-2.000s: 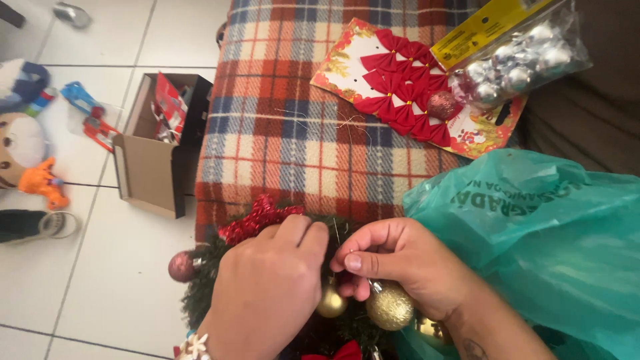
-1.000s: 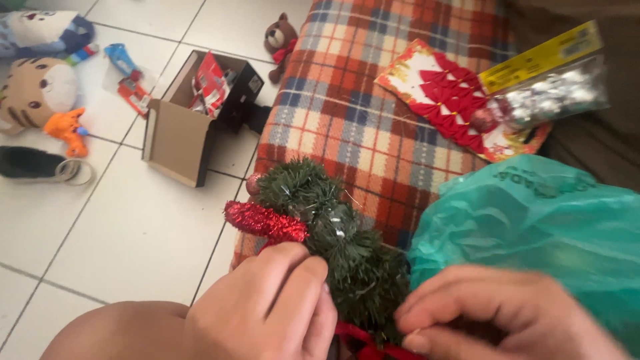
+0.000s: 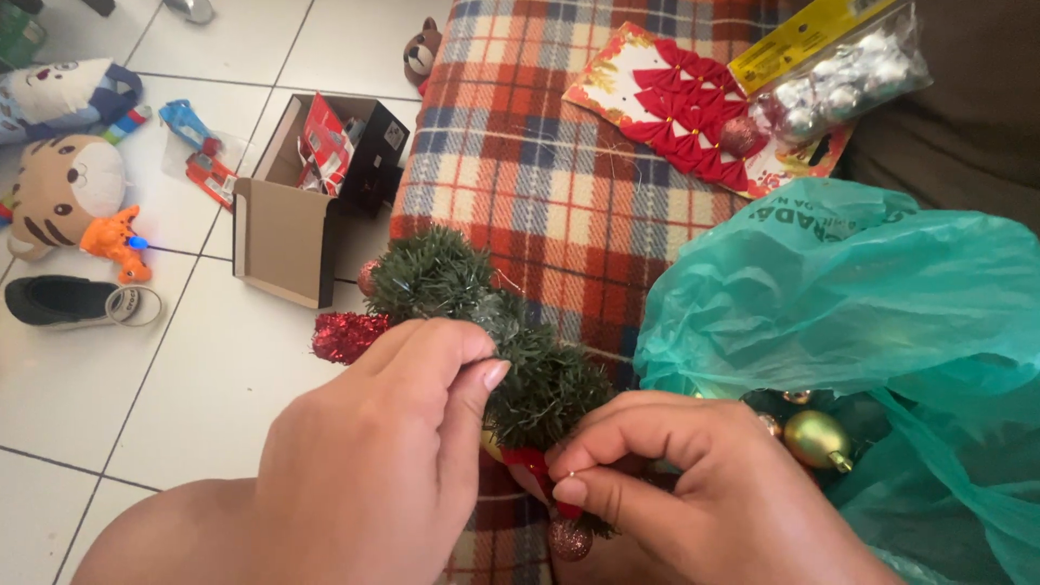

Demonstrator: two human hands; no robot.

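Observation:
A green tinsel garland wreath with a red tinsel piece and small baubles lies below my hands on a plaid blanket. My left hand pinches thumb and forefinger together over its left side; what is between them is too small to tell. Lower right, my right hand pinches what looks like a fine thread or wire beside a red bow. A pink glitter bauble hangs just below that hand. Gold baubles show by the green plastic bag at right.
On the plaid blanket lie a card of red bows and a pack of silver baubles. An open cardboard box, plush toys and a black shoe are on the tiled floor at left.
Two seconds ago a gold bauble hung by my right hand; it is no longer seen there. The wreath shows more between my hands now. The view has shifted.

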